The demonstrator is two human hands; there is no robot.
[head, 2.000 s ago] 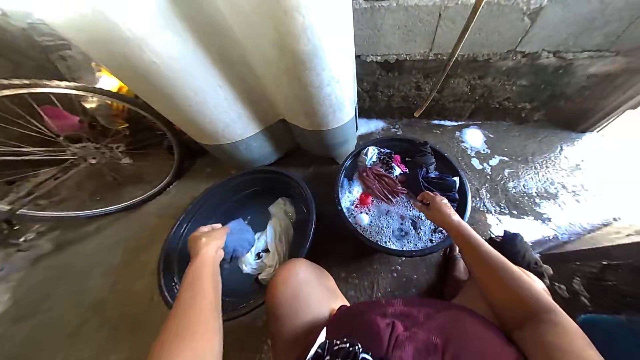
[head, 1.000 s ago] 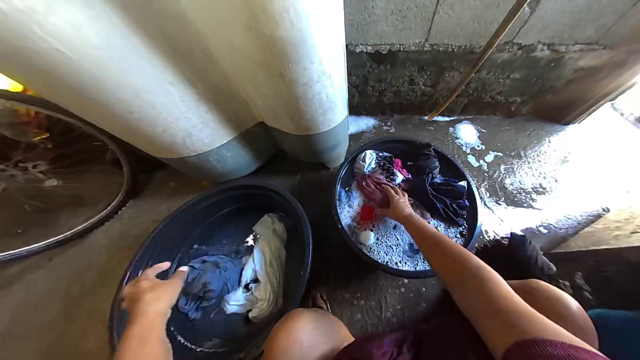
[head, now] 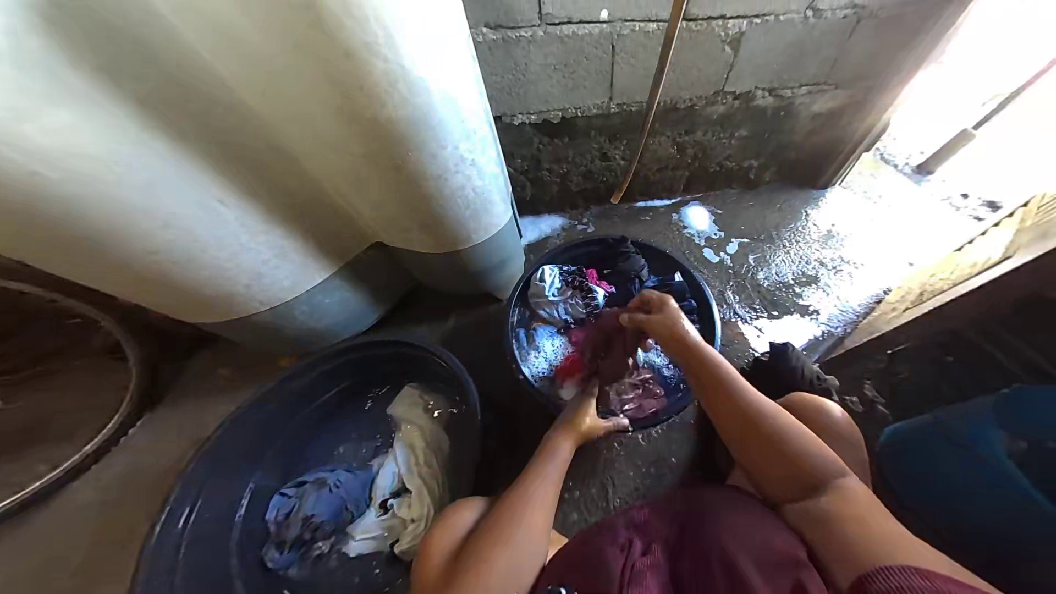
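A dark round basin (head: 708, 318) holds suds and several wet garments. Over it, my right hand (head: 660, 318) grips the upper part of a maroon cloth (head: 612, 345). The cloth hangs down to my left hand (head: 587, 419), which holds its lower end near the basin's front rim. Around the cloth lie a grey-white patterned garment (head: 561, 293), a red item (head: 569, 369) and black clothing (head: 623, 262). To the left, a larger black basin (head: 223, 437) has a blue garment (head: 318, 503) and a beige garment (head: 417, 466) in water.
A large pale corrugated container (head: 272, 148) stands behind the basins. A wooden stick (head: 652, 107) leans at the block wall (head: 569, 74). A bicycle wheel (head: 124, 355) is at the left. Wet floor (head: 775, 247), a black cloth heap (head: 788, 371) and a blue container (head: 973, 462) are at the right.
My left hand has moved from the larger basin to the right-hand basin. My right hand has lifted the maroon cloth out of the suds, and both hands are now on it.
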